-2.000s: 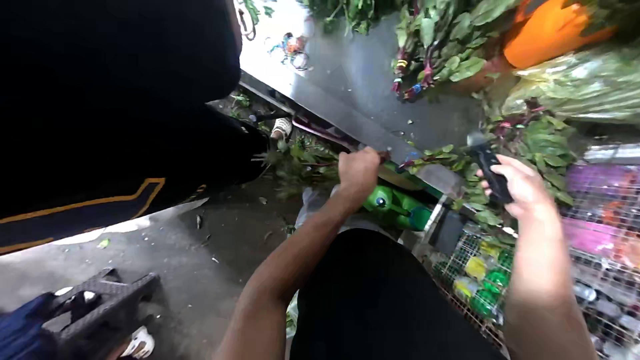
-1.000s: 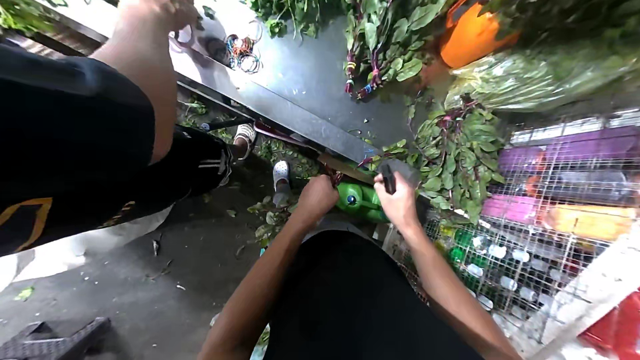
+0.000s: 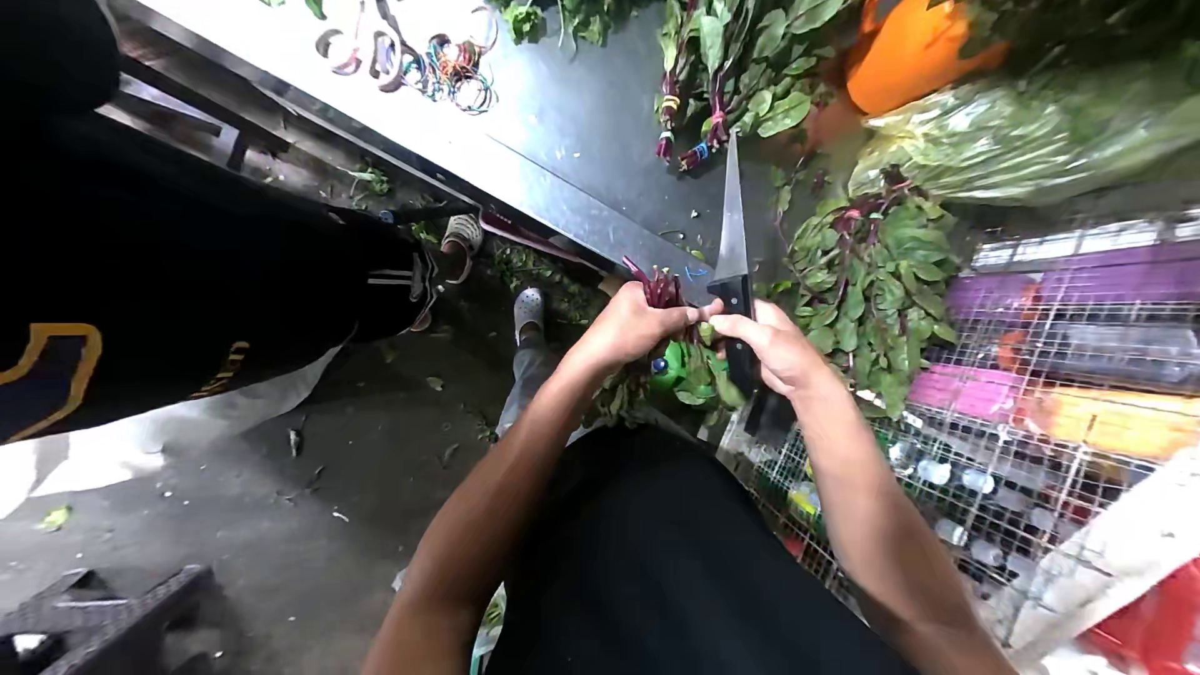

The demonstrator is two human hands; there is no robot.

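My left hand (image 3: pixel 637 326) is closed around a bunch of leafy greens with red-purple stems (image 3: pixel 662 289), the cut ends pointing up toward the table edge. My right hand (image 3: pixel 776 349) grips the black handle of a knife (image 3: pixel 733 225), its blade pointing away from me over the metal table (image 3: pixel 600 141). The fingertips of both hands meet at the bunch. Green leaves hang below them, in front of a green plastic thing (image 3: pixel 667 367). Two banded bunches of red-stemmed greens (image 3: pixel 717 94) lie on the table beyond the blade tip.
Scissors (image 3: pixel 384 47) and coloured rubber bands (image 3: pixel 459 73) lie at the table's far left. Loose greens (image 3: pixel 872 272), a plastic bag (image 3: pixel 994 136) and an orange bag (image 3: pixel 914 52) are at right, above a wire rack (image 3: pixel 1059 375) with bottles. Another person in dark clothes stands at left.
My right hand with the knife has come in from the right to my left hand. The other person's arm, over the table one second ago, is out of view there.
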